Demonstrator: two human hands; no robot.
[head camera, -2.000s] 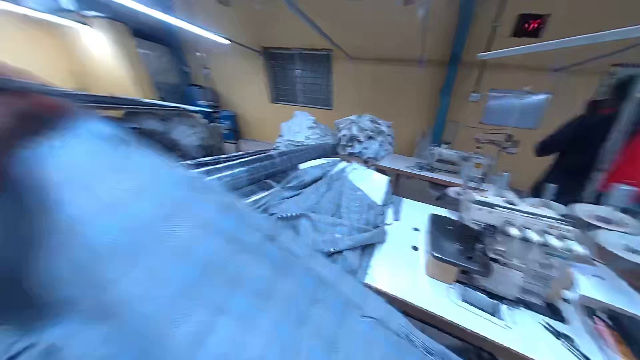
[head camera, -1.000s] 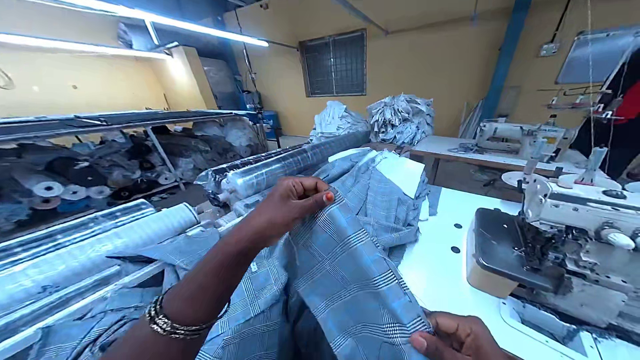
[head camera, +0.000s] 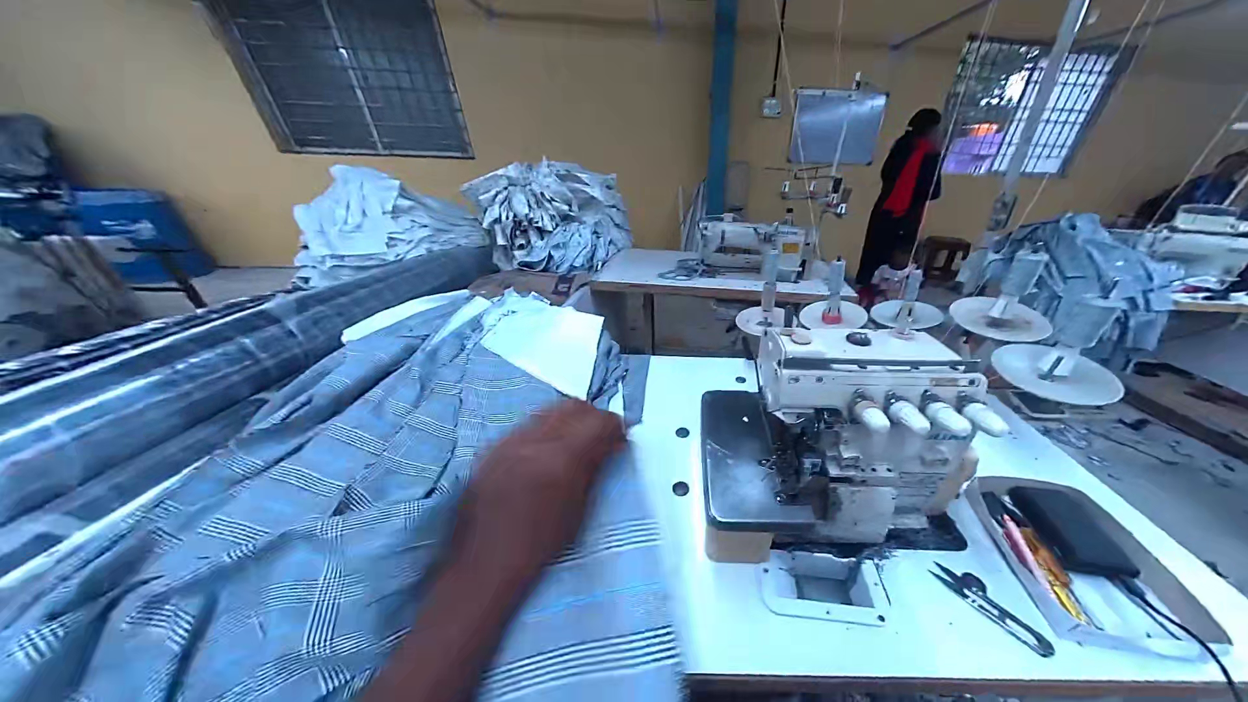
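My left hand, blurred, reaches up from the bottom edge with its fingers closed at the upper right edge of grey-blue checked fabric. The fabric lies in a long heap over the left part of the white table, and a flat panel of it hangs below my hand. A white piece lies on the heap just beyond my fingers. To the right of the hand stands an overlock sewing machine. My right hand is out of view.
Thread snips and a tray with a black case and pens lie right of the machine. Plastic-wrapped fabric rolls run along the left. Behind are cloth piles, another sewing machine and a standing person.
The view has swung right. A second ago both hands held the checked fabric spread between them; now my left hand is at its upper right edge and my right hand has left the view.
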